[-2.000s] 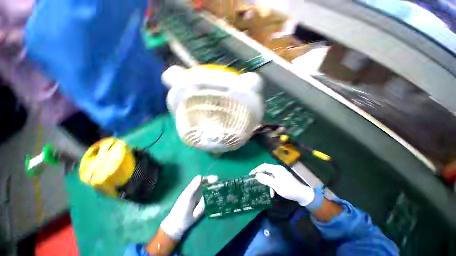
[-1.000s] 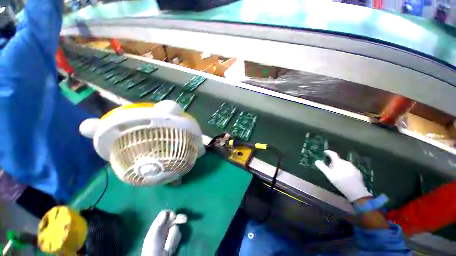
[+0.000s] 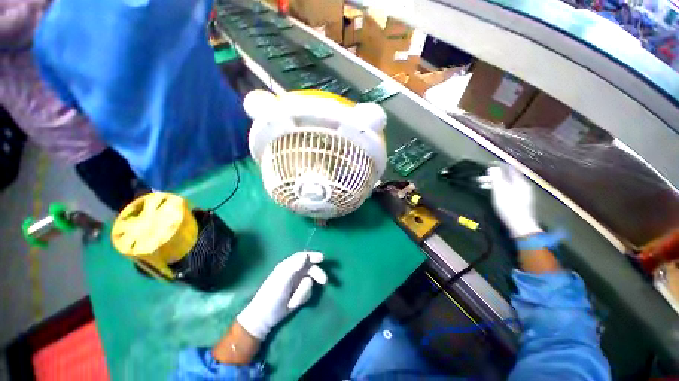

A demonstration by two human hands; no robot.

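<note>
My left hand [image 3: 279, 294], in a white glove, is over the green mat. Its thumb and fingertips are together on a fine pale line, seemingly solder wire [image 3: 311, 237], which points up toward the fan. My right hand [image 3: 512, 199], white-gloved and a little blurred, is over the conveyor. Its fingertips are at the right end of a dark flat thing [image 3: 463, 173], which looks like a tilted circuit board; whether they grip it is unclear. Another green circuit board [image 3: 411, 156] lies on the belt left of it.
Bench fan [image 3: 316, 160] at the mat's back. Yellow slotted drum on a black fan [image 3: 156, 232] at left; solder spool [image 3: 48, 225] beyond. Iron stand with yellow base [image 3: 418, 221] and cable between mat and belt. Red tray [image 3: 73, 353] lower left. Person in blue [image 3: 141, 89] upper left. Boards farther up the conveyor.
The view has swung left. My right hand has moved from a board farther right on the belt to the dark flat thing near the iron stand. My left hand is now fully in view.
</note>
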